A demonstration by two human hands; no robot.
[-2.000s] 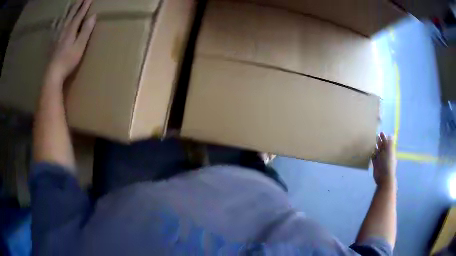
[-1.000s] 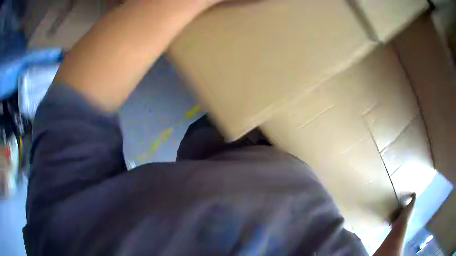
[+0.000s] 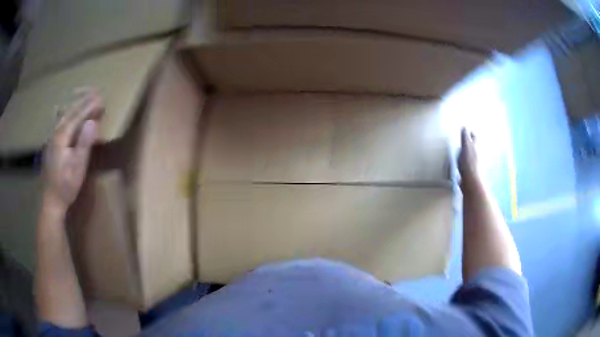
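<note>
A large brown shipping carton lies across the front of my body, with its long panels and a seam between them facing up. A second brown carton with angled flaps is at the left, beside an upright panel. My left hand is over the left cardboard, fingers a little apart and blurred; it grips nothing that I can see. My right hand is upright at the right edge of the front carton, palm side towards it; blur and glare hide whether it grips the edge.
A further brown cardboard panel spans the top of the view. Blue-grey floor with a yellow line shows at the right, with strong glare beside the carton. Dark, blurred items stand at the far right edge.
The cartons have swung from a steep tilt to nearly level across my front. My left arm has moved back to the left, and my right hand has risen along the right side.
</note>
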